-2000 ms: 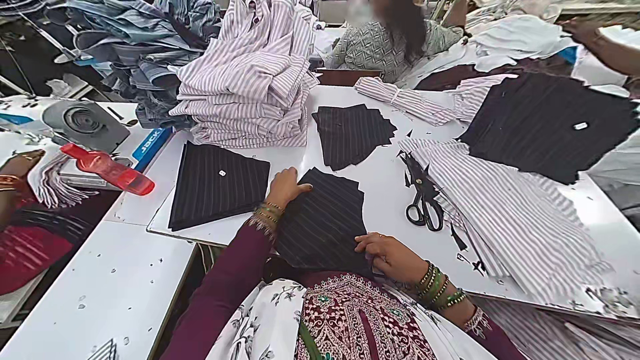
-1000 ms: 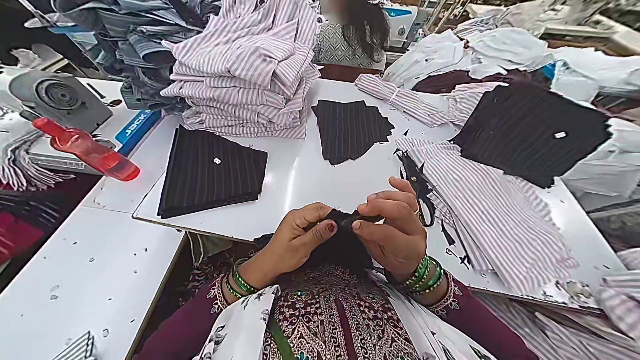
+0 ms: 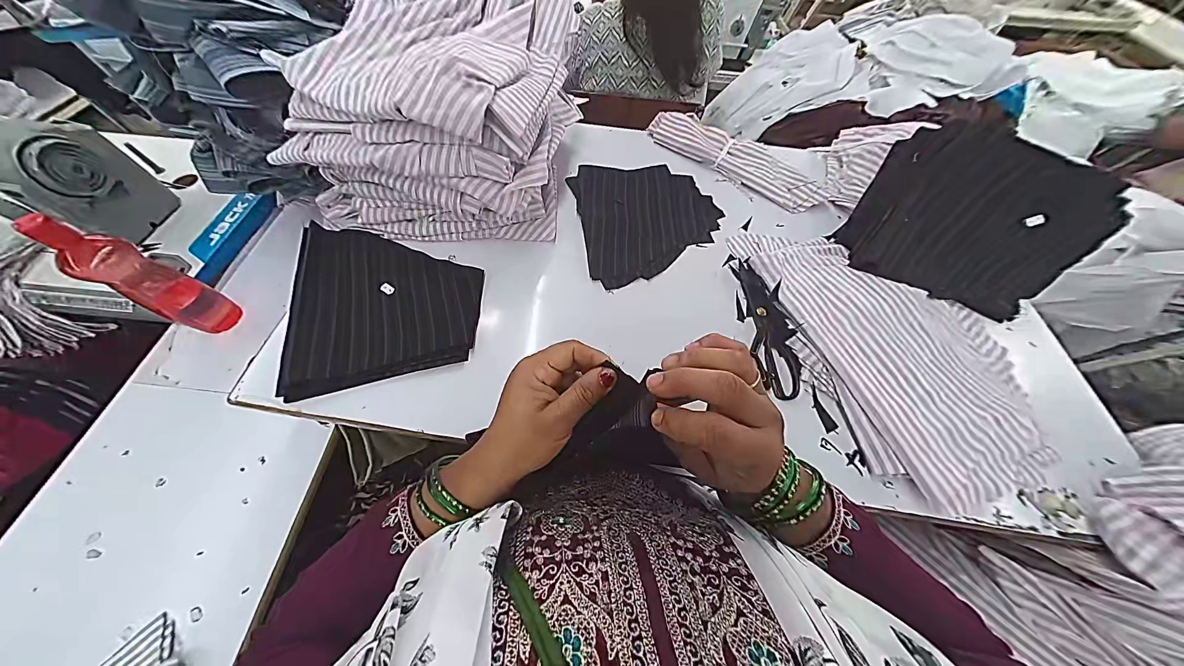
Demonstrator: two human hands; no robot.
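Note:
A black pinstriped fabric piece (image 3: 615, 416) is pinched between my two hands at the table's near edge, partly hidden by the fingers. My left hand (image 3: 546, 407) grips its left part between thumb and fingers. Close beside it, my right hand (image 3: 717, 412) grips the right part. Left of my hands lies a stack of black pinstriped cut pieces (image 3: 379, 319) with a small white tag. A smaller black stack (image 3: 638, 222) lies beyond my hands. Black-handled scissors (image 3: 772, 342) rest to the right, amid dark fabric scraps, beside striped pink-and-white cut pieces (image 3: 906, 370).
Folded striped garments (image 3: 435, 120) are piled high at the back left, near denim clothing (image 3: 231, 83). A red plastic bottle (image 3: 129, 277) lies by a sewing machine (image 3: 83, 176). More tagged black pieces (image 3: 980, 222) lie at right. A person (image 3: 638, 46) sits beyond the white table (image 3: 518, 314).
The black piece lay spread at the table's near edge two seconds ago; it is now gathered up between my hands. Since one second ago, my right fingers have lowered onto the fabric.

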